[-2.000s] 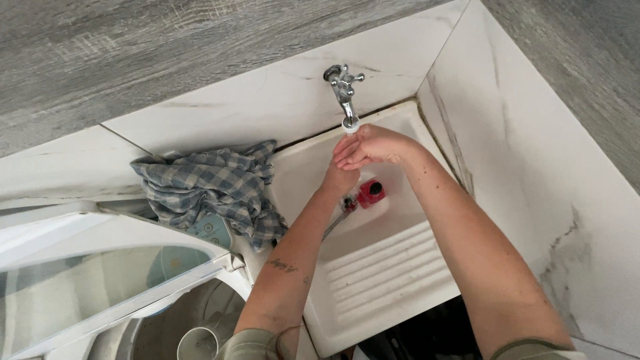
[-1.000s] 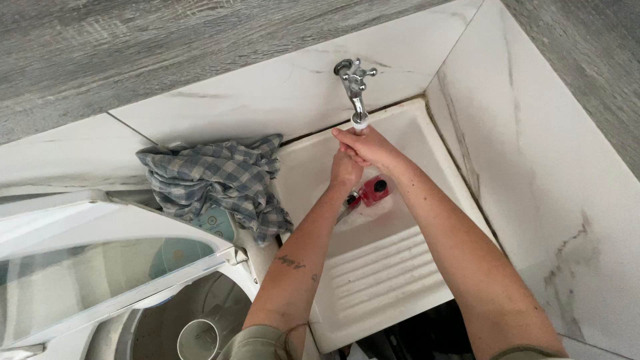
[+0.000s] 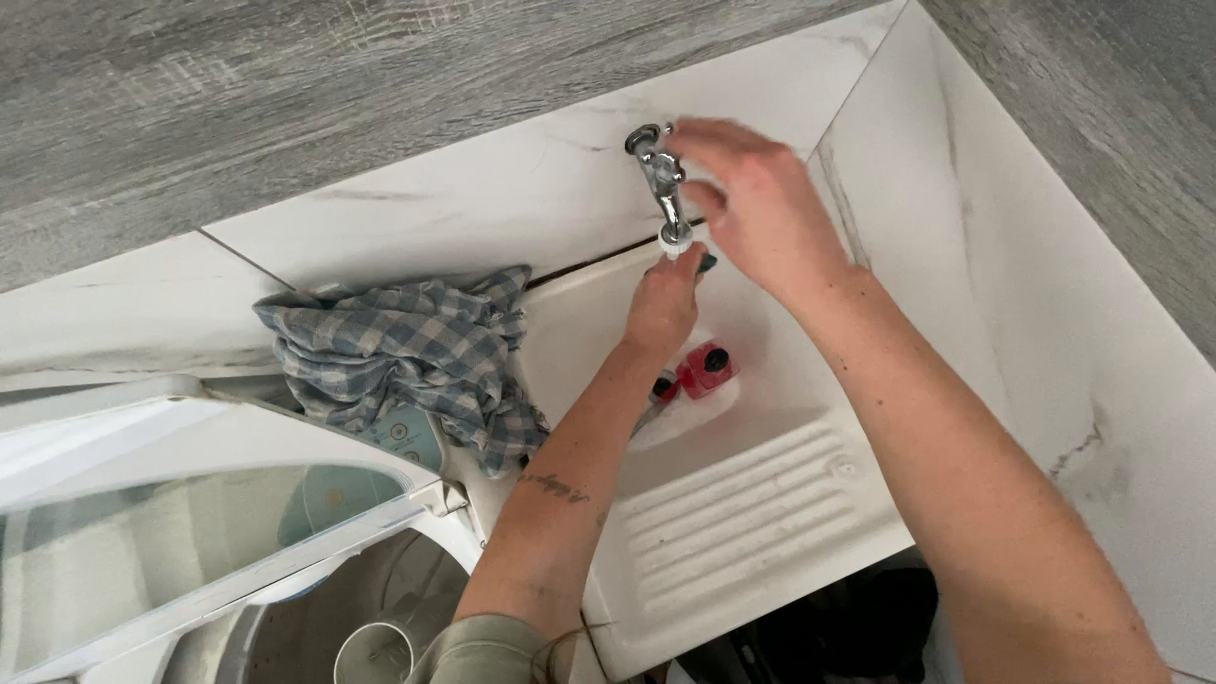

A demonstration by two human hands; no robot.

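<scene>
My left hand (image 3: 665, 302) is under the white-tipped spout of a chrome wall tap (image 3: 663, 180), closed around a small dark green thing (image 3: 706, 263) that shows only in part. Beside the tap's cross handle is my right hand (image 3: 760, 199), slightly blurred, its fingertips at the handle and its thumb apart from them. Whether it grips the handle is unclear. A red bottle with a black cap (image 3: 708, 369) lies in the basin of the white laundry sink (image 3: 731, 532). Next to it, partly behind my left wrist, is another small red and black item (image 3: 665, 387).
A blue-grey checked cloth (image 3: 408, 351) is draped left of the sink, over the control panel of a top-loading washing machine (image 3: 442, 499) with its lid raised. Marbled wall tiles (image 3: 1007, 285) border the sink behind and on the right. Dark items (image 3: 836, 617) are below the sink's front.
My hands were together under the spout; my right hand has moved up to the tap handle, while my left hand stays below the spout.
</scene>
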